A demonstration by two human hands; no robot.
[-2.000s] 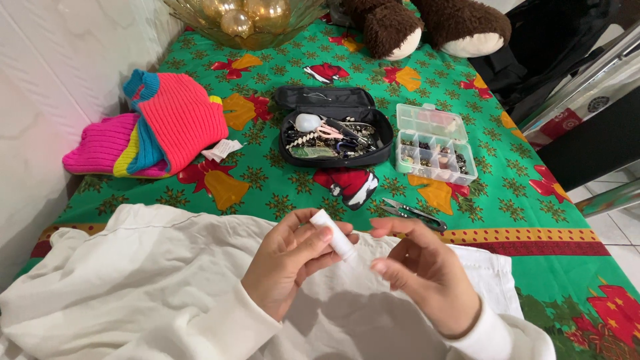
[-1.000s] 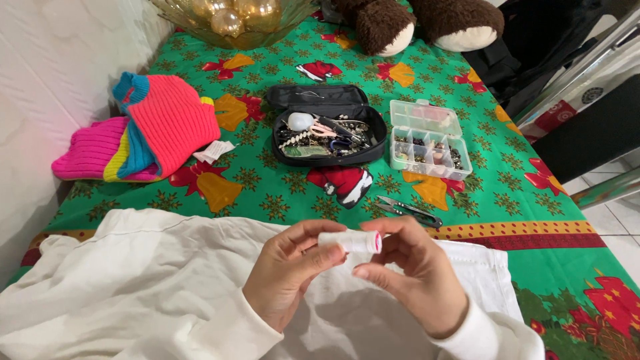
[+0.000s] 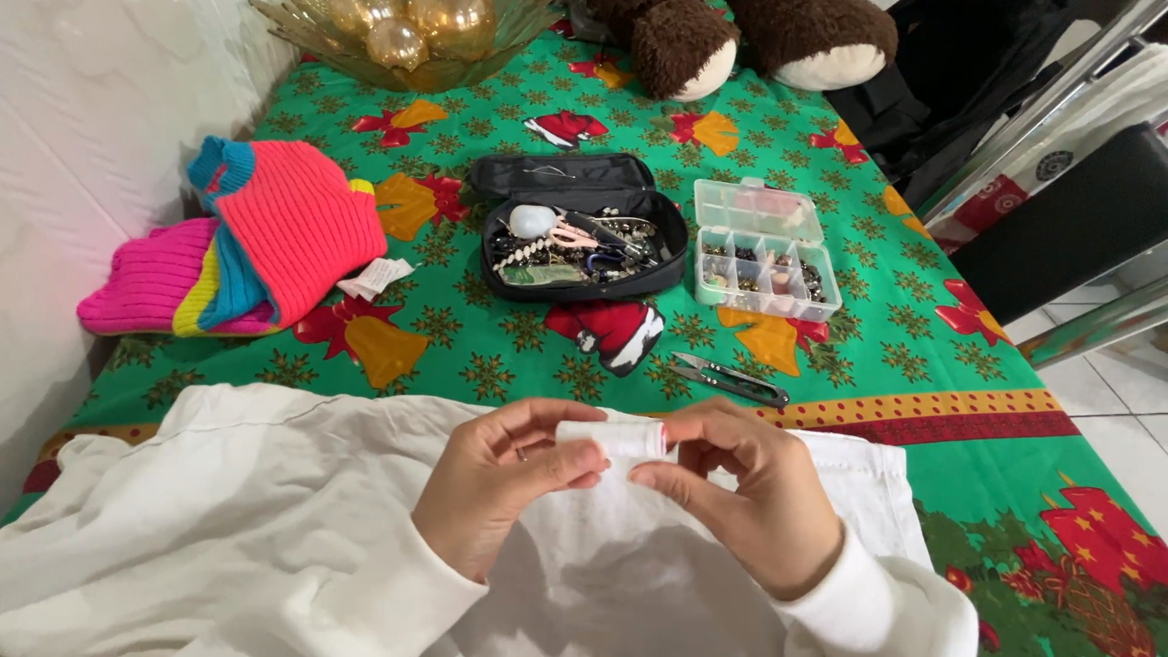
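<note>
My left hand grips a spool of white thread, lying sideways between thumb and fingers. At the spool's red-rimmed right end is my right hand, its index fingertip against or very near the rim and its thumb just below. Whether it pinches a thread end cannot be seen. Both hands are above a white cloth garment spread over the near part of the table. Just beyond my right hand, thread snips lie on the green tablecloth.
An unzipped black case holds beads, pliers and other small things. Beside it stands an open clear compartment box with beads. Folded knitwear with a white tag lies left. A gold glass bowl and brown plush feet are at the back.
The spool was tilted two seconds ago and is now about level. My right hand, earlier apart from it with fingers spread, has come to its red-rimmed end.
</note>
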